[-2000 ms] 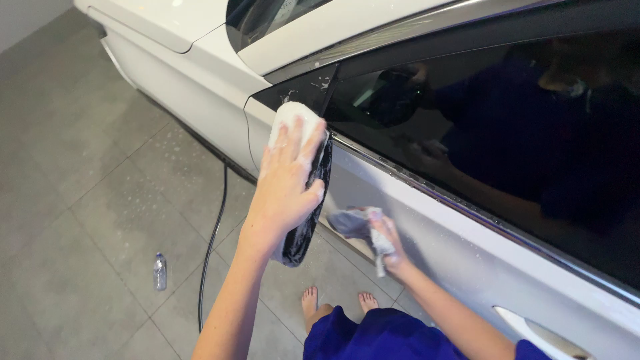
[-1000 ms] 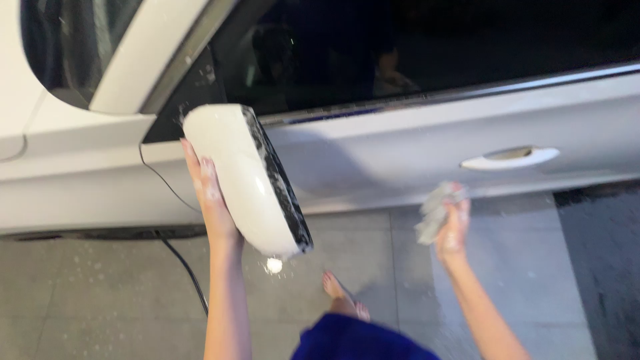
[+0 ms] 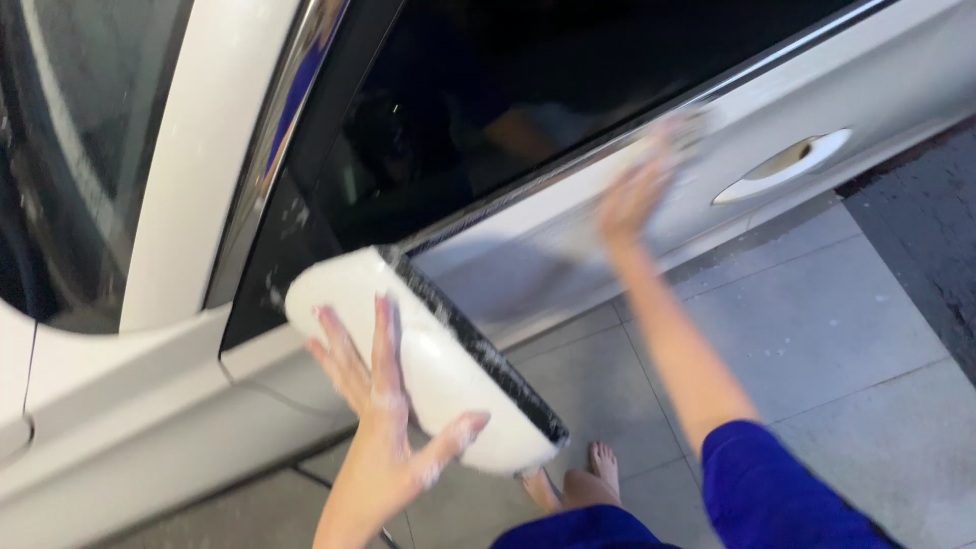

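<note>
My left hand [image 3: 389, 412], wet with suds, rests with spread fingers on the white shell of the car's side mirror [image 3: 473, 396]. Foam lies along the mirror's black edge. Further right, my right hand [image 3: 640, 187] is blurred against the upper part of the white car door [image 3: 526, 282], just under the window trim. A greyish cloth [image 3: 690, 126] shows indistinctly at its fingers. The door handle [image 3: 785, 166] is to the right of this hand. Suds spot the black corner panel [image 3: 278, 252] by the mirror.
The dark side window [image 3: 473, 99] spans the top, with the windscreen [image 3: 76, 152] at the left. Beneath the car lies a grey tiled floor [image 3: 808, 305], where my bare feet [image 3: 602, 465] stand. A black hose [image 3: 313, 476] runs near the car's lower edge.
My right hand has moved up the door from below the handle's level to the window trim. My left hand has shifted from the mirror's edge onto its shell. The view has turned.
</note>
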